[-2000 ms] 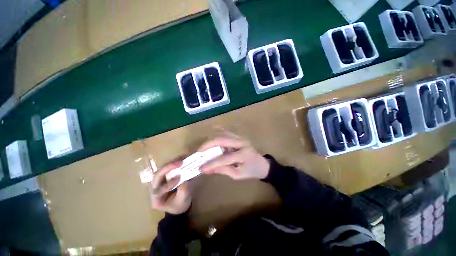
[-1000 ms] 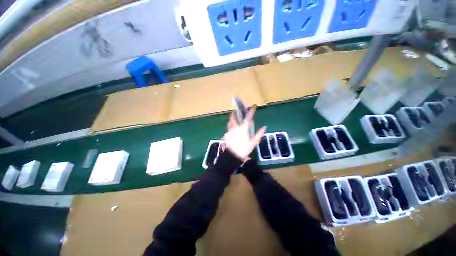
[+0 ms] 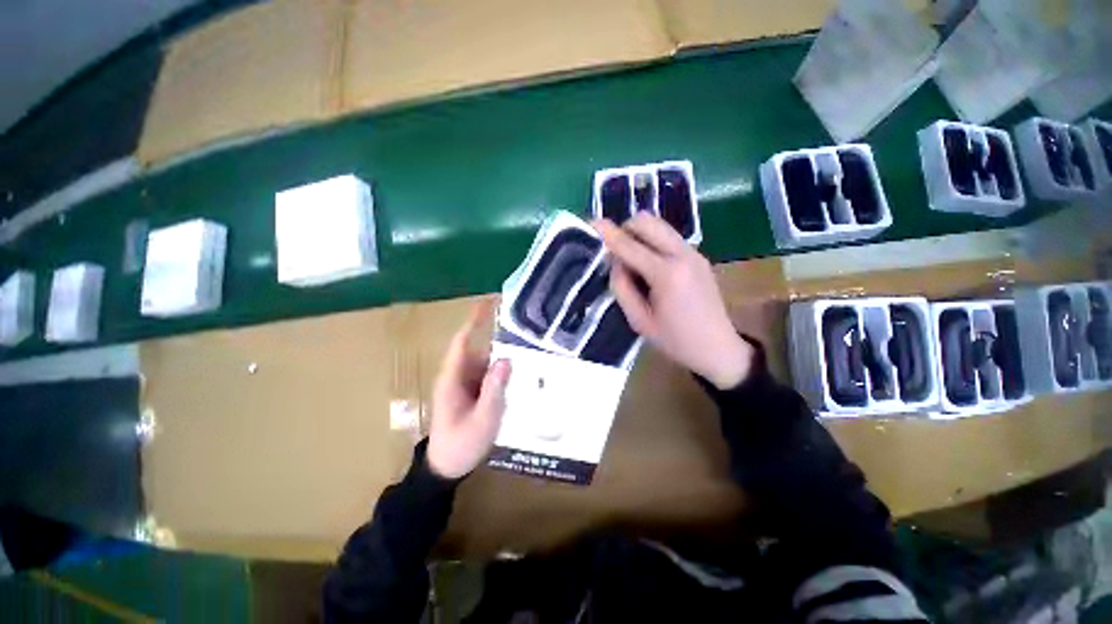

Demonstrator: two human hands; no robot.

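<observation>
A white retail box with a black printed band [image 3: 549, 421] is in my left hand [image 3: 470, 396], whose fingers and thumb hold its left side. A white tray with dark-filled cavities [image 3: 555, 287] is tilted at the box's far end, overlapping it; I cannot tell how far it sits inside. My right hand [image 3: 671, 293] grips the tray's right side and covers part of it. Both are held above the brown cardboard near the belt edge.
The green belt [image 3: 463, 146] runs across. Closed white cartons [image 3: 323, 232] stand on it at left. Filled trays [image 3: 827, 195] and tented pale sheets [image 3: 866, 67] are on it at right. More filled trays [image 3: 863, 354] sit on the cardboard [image 3: 281, 439] at right.
My hands have come back from over the belt and now hold the box and tray. The view has tilted down, and the power sockets are out of the picture.
</observation>
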